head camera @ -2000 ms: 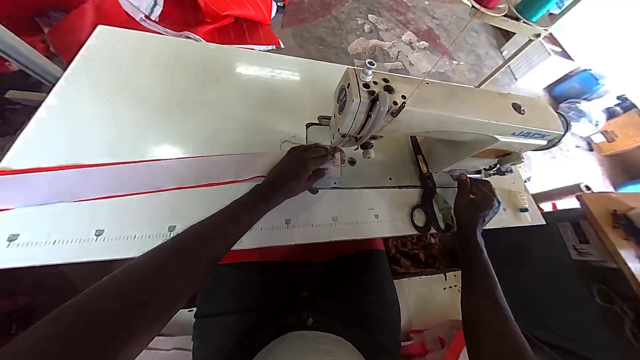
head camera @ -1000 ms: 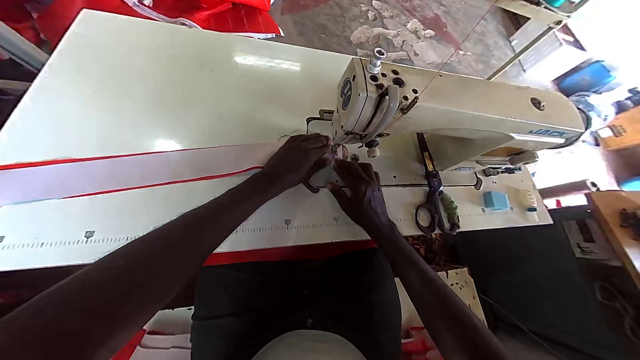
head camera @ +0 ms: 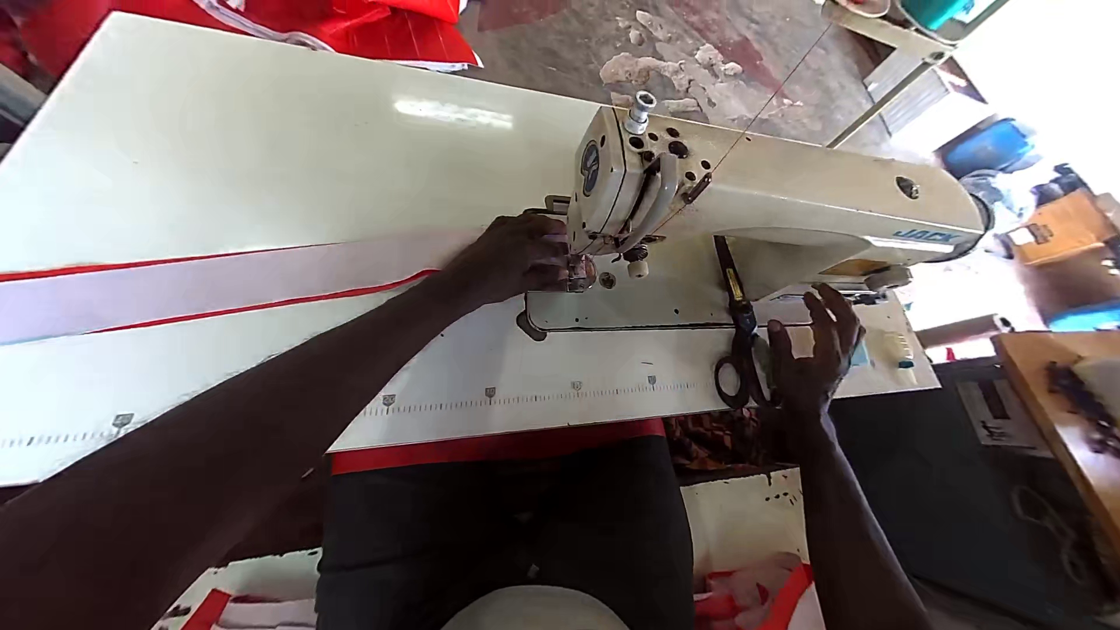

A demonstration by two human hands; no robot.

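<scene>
A long white fabric strip with red edges (head camera: 219, 284) runs from the left side to the presser foot (head camera: 579, 273) of a Jack sewing machine (head camera: 787, 188). My left hand (head camera: 512, 262) lies on the strip's end beside the presser foot; its fingertips are partly hidden by the machine head. My right hand (head camera: 815, 350) is at the right, fingers apart, just right of the black-handled scissors (head camera: 742, 337). Behind its fingers show a light blue block (head camera: 860, 353) and part of a small green thing, which I cannot make out. Red thread runs down to the machine head.
The white sewing table (head camera: 306, 149) has a ruler scale along its front edge. Red fabric (head camera: 350, 31) lies beyond its back left edge. A thread stand (head camera: 901, 35) rises at the back right. A wooden table (head camera: 1041, 376) stands at the right. More red and white cloth lies below, near my legs.
My right hand was beside my left at the presser foot one second ago; it has moved right, past the scissors. My left hand stays near the presser foot.
</scene>
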